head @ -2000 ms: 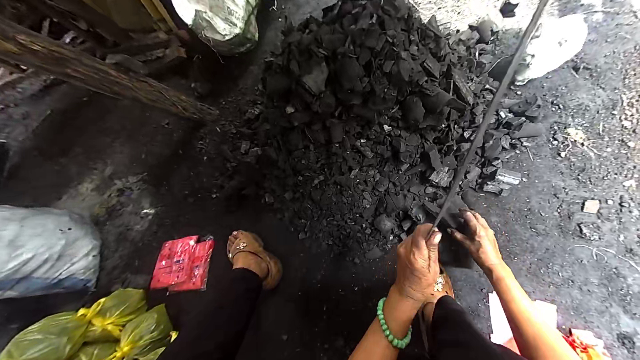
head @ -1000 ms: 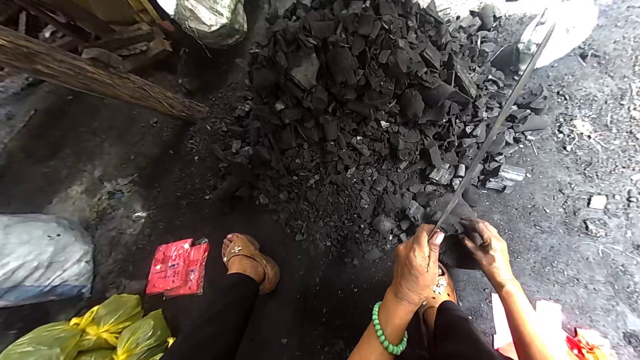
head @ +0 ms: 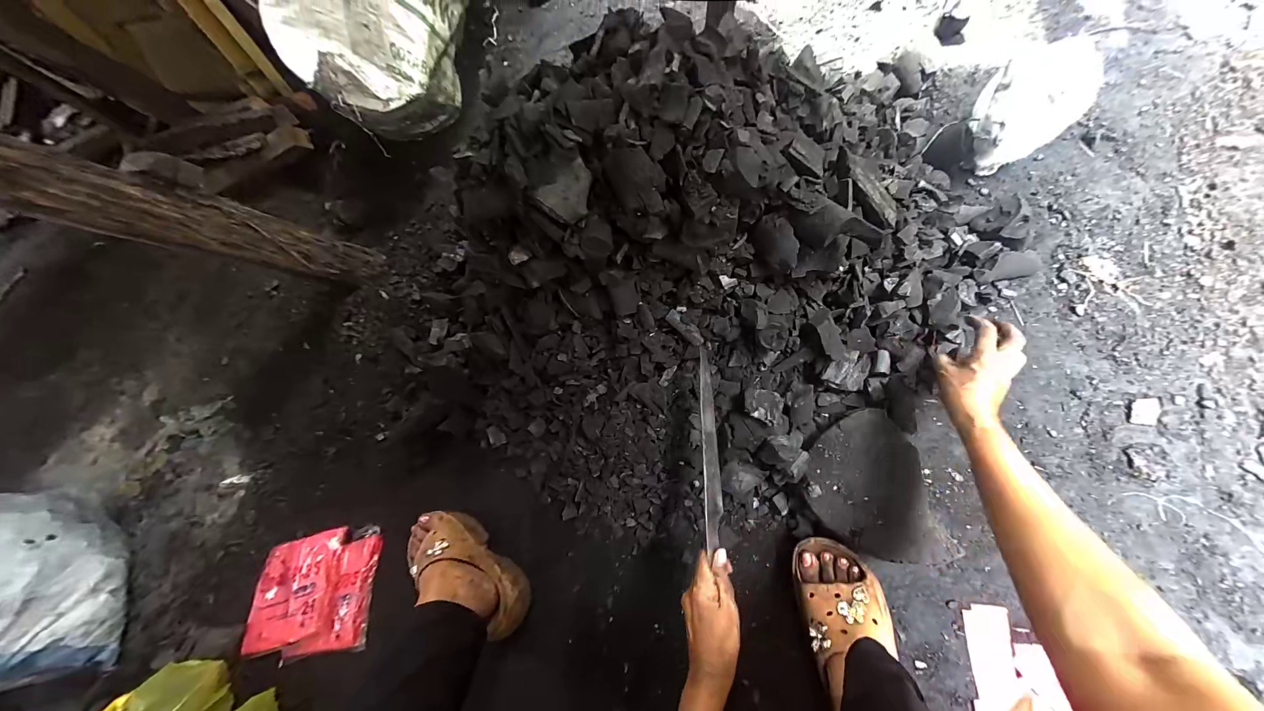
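Note:
A large heap of black charcoal pieces (head: 691,197) fills the middle of the head view. My left hand (head: 711,612), low in the middle, is closed on the near end of a long narrow metal blade (head: 709,444), whose far end lies against the small charcoal. At the heap's right edge, my right hand (head: 978,370) reaches down with bent fingers beside charcoal pieces; whether it grips one cannot be told. Between my right hand and my sandalled foot (head: 844,602) lies a flat dark rounded piece (head: 869,484) on the ground.
A wooden pole (head: 188,212) slants in at the left, near a filled sack (head: 380,59). Red plastic packets (head: 311,592) lie beside my other foot (head: 464,573). A white bag (head: 1037,104) is at the upper right, a pale sack (head: 59,583) at the lower left.
My hands have moved apart: the right one has gone forward to the heap's right edge. The blade, earlier slanting up to the right, now points into the heap.

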